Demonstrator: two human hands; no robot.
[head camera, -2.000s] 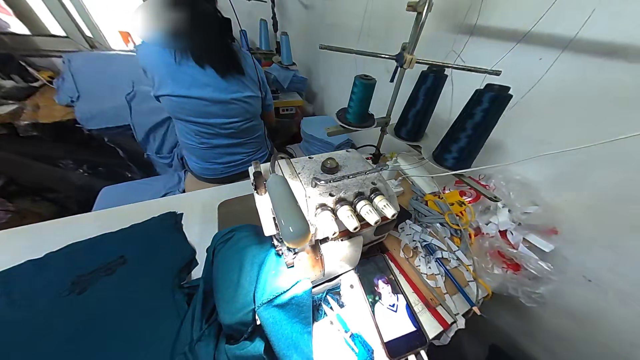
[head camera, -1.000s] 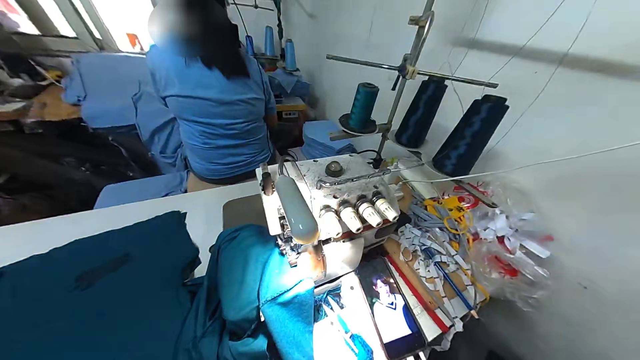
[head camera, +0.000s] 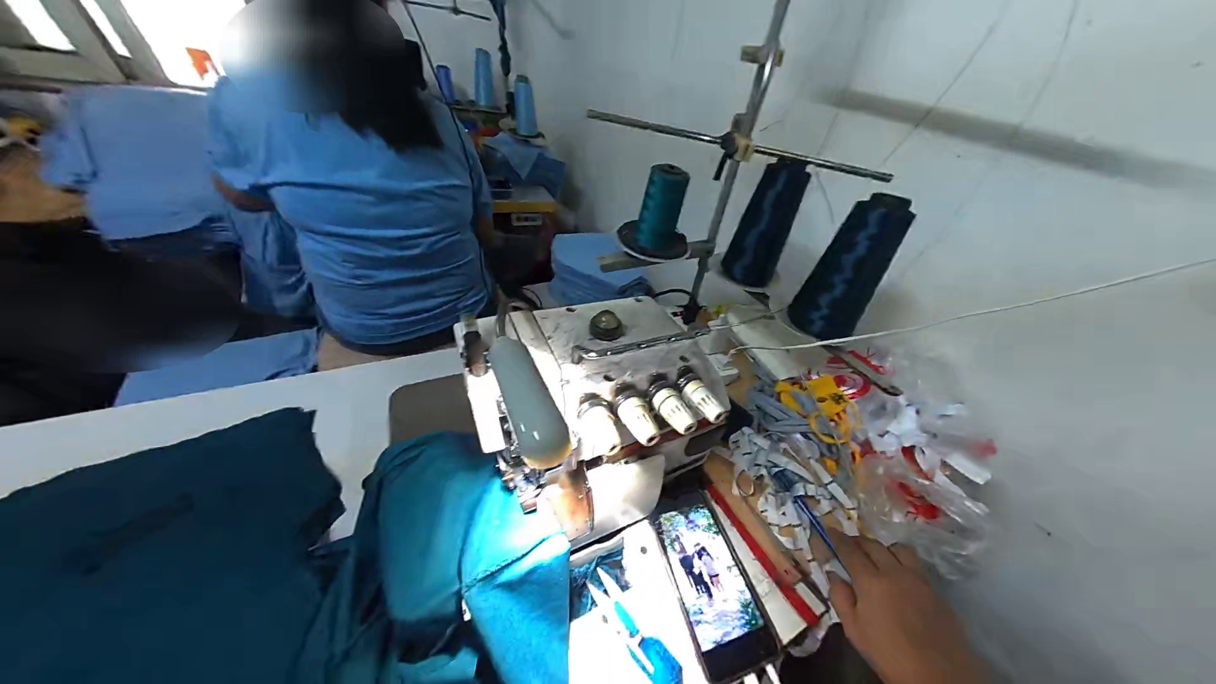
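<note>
My right hand (head camera: 898, 608) reaches in from the lower right. Its fingertips lie at the edge of the pile of fabric labels and scraps (head camera: 784, 475), beside a blue pen (head camera: 822, 534); whether it grips anything I cannot tell. No left hand shows. Left of my right hand lies a smartphone (head camera: 712, 584) with a lit picture, and left of that blue-handled thread snips (head camera: 635, 627). Teal fabric (head camera: 437, 541) is bunched at the needle area of a white overlock sewing machine (head camera: 608, 380). More dark teal fabric (head camera: 161, 551) lies flat on the left.
Behind the machine a thread stand (head camera: 750, 123) holds a teal thread cone (head camera: 662, 204) and dark blue cones (head camera: 850, 266). Yellow-handled scissors (head camera: 831, 408) and plastic bags (head camera: 926, 494) lie by the wall. A person in a blue shirt (head camera: 370, 228) sits beyond the white table (head camera: 366, 389).
My right hand has come into view at the lower right, by the label pile. The picture on the phone screen is different. The teal fabric and the machine have stayed in place.
</note>
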